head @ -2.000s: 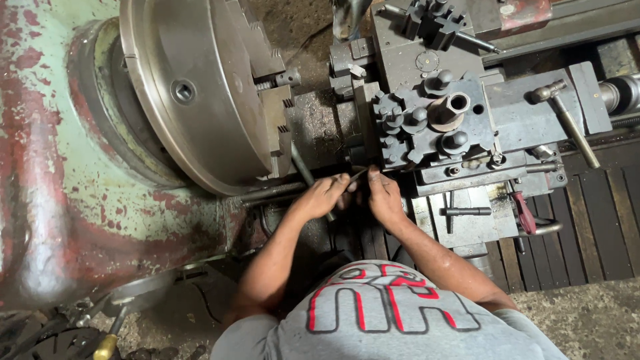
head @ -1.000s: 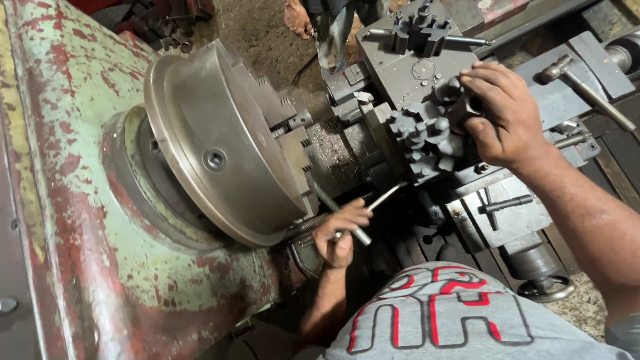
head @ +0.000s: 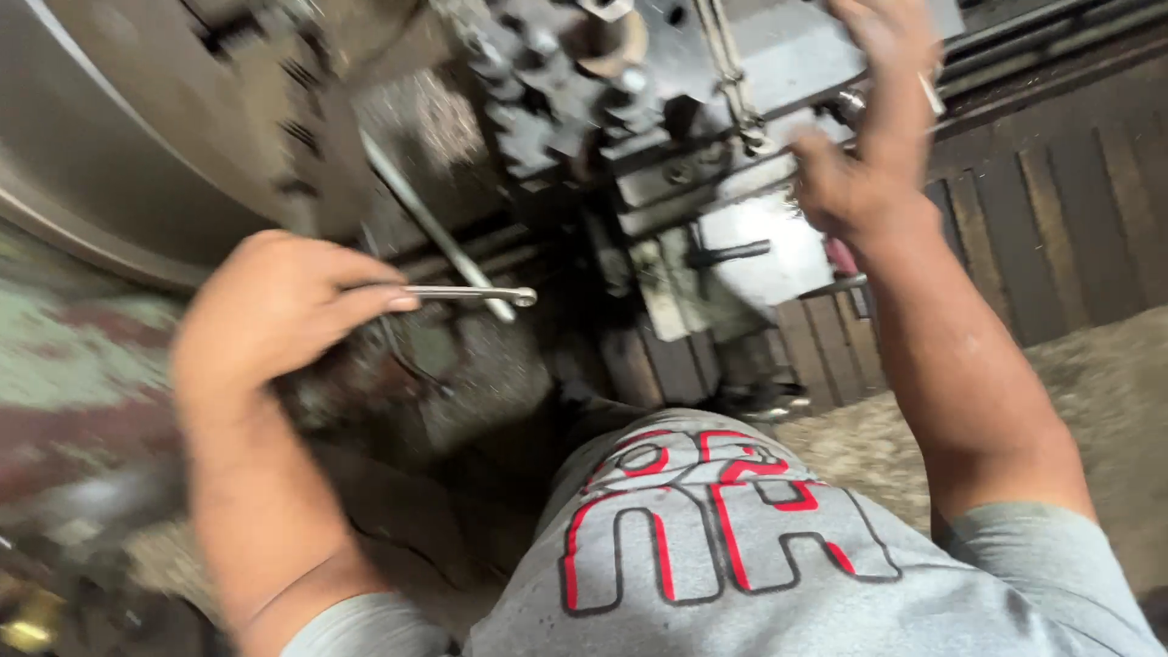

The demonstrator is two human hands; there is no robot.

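My left hand (head: 283, 306), below the big lathe chuck (head: 119, 119), grips a small wrench (head: 474, 293) whose ring end points right. Just behind the wrench a slanting metal rod (head: 433, 224) runs down from the chuck. My right hand (head: 871, 164) is blurred over the right side of the lathe carriage, its fingers spread beside a steel bar; whether it holds anything I cannot tell. Between the hands sits the tool post (head: 616, 46) with its toothed clamps. A wrench-like tool (head: 727, 68) lies on the slide right of it.
A black T-shaped handle (head: 730, 254) lies on a bright metal block below the carriage. Slatted dark boards (head: 1031, 201) stretch along the right. The green and red painted lathe housing (head: 73, 365) stands at the left. My shirt front fills the bottom.
My right hand has left the tool post and moved right along the carriage. My left hand still holds the wrench. The view has shifted and blurred.
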